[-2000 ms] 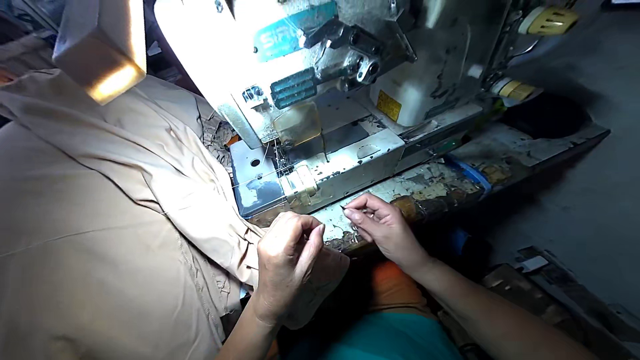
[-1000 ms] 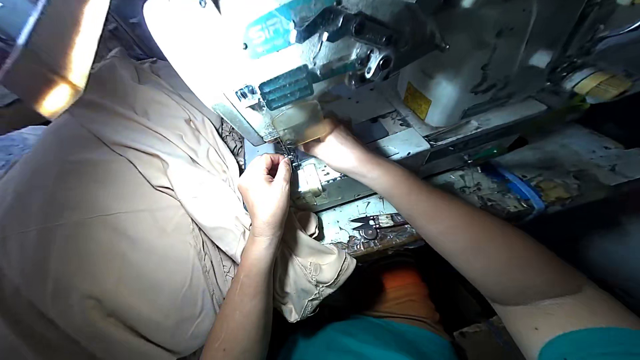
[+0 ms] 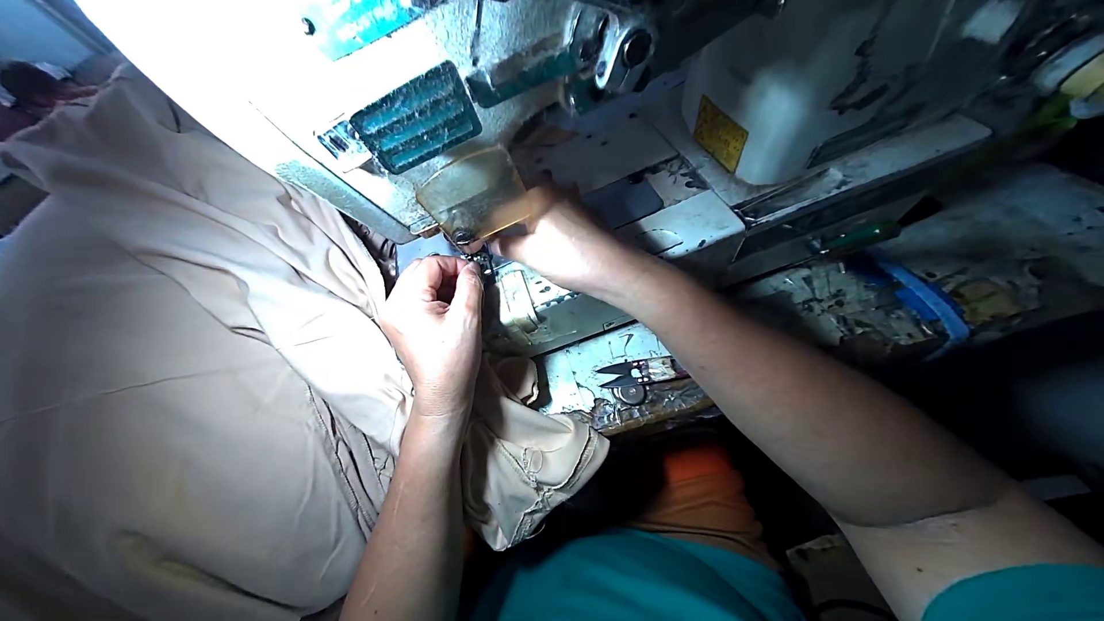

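Note:
An industrial sewing machine (image 3: 517, 52) fills the upper middle, its needle area lit brightly. My left hand (image 3: 440, 323) is at the front of the needle area, thumb and forefinger pinched together; whatever is between them is too small to make out. My right hand (image 3: 552, 237) reaches in from the right, its fingers partly behind the amber plastic guard (image 3: 474, 194) near the presser foot (image 3: 474, 254). Its fingertips are blurred and partly hidden. Beige fabric (image 3: 190, 362) lies heaped at the left, and its stitched end (image 3: 543, 466) hangs below my left wrist.
Thread snips (image 3: 638, 373) lie on the worn table edge beneath my right forearm. A blue band (image 3: 927, 297) and a green-handled tool (image 3: 862, 235) are farther right. The machine's white bed (image 3: 690, 228) extends to the right behind my right forearm.
From low in front of the machine two seconds ago, both hands have moved up to the needle area. The snips, under my right hand before, now show on the table. The view has moved closer.

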